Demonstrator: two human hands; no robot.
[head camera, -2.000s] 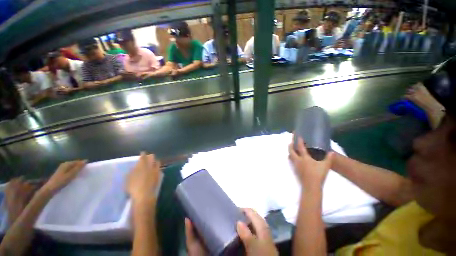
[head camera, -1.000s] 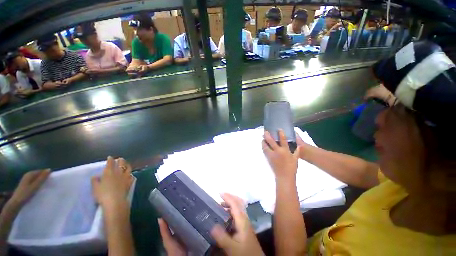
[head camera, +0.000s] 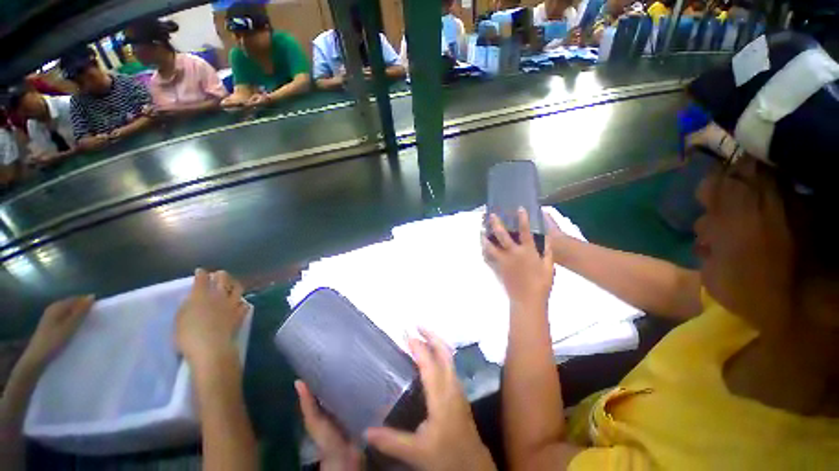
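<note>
A dark grey speaker (head camera: 345, 363) is held tilted at the bottom centre, its ribbed-looking grille facing up. My left hand (head camera: 324, 430) holds it from the lower left side, partly hidden by the speaker and cut off by the bottom edge. My right hand (head camera: 440, 414) is at its lower right end, thumb across the near end and fingers raised along the right side. Fanned white sheets (head camera: 460, 276) lie on the bench just beyond the speaker.
At right, a person in yellow holds another grey speaker (head camera: 513, 198) over the sheets. At left, another person's hands grip a white foam tray (head camera: 110, 363). A green post (head camera: 423, 101) stands before the shiny conveyor (head camera: 304, 202). A small grey piece (head camera: 476, 368) lies by the sheets.
The speaker in my hands has turned from its black panel side, shown a second ago, to its grille side. My right hand has shifted slightly. The neighbour's speaker appears a little higher.
</note>
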